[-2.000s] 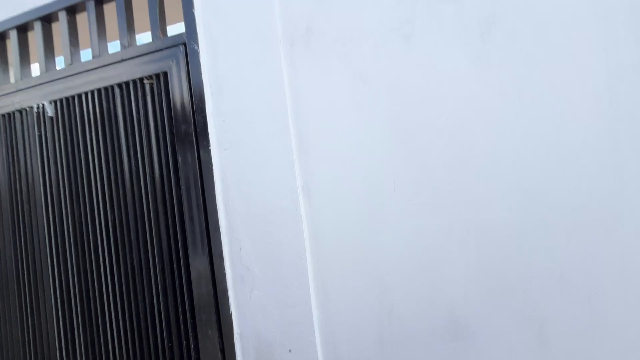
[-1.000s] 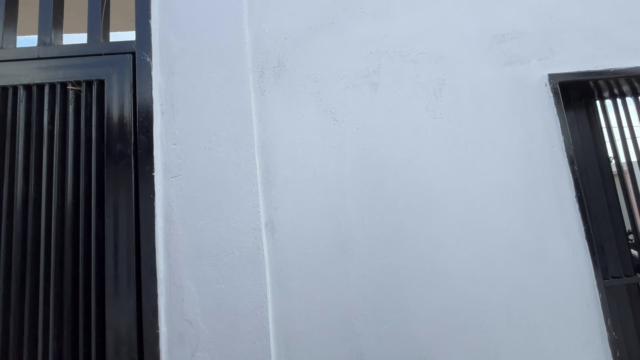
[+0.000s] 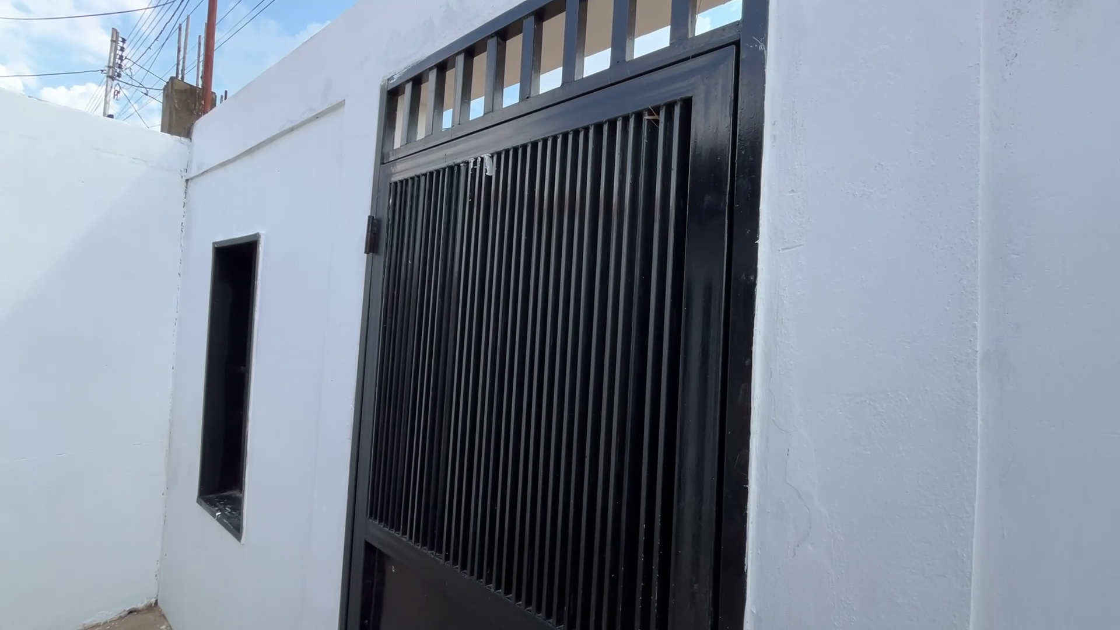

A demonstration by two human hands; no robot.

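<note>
Neither my left hand nor my right hand shows in the head view. A black metal gate with narrow vertical slats fills the middle, set in a black frame within a white painted wall. Above the slats runs a row of upright bars with gaps between them. A hinge sits on the gate's left edge. A small pale scrap or mark shows near the top of the slats. The gate looks closed in its frame.
Left of the gate, a narrow black-framed recess is set in the wall. Another white wall meets it at a corner, with a bit of ground at its foot. A utility pole and wires stand beyond.
The view has swung left, bringing in the gate, the narrow recess and the corner. The barred opening at the right one second ago is out of view.
</note>
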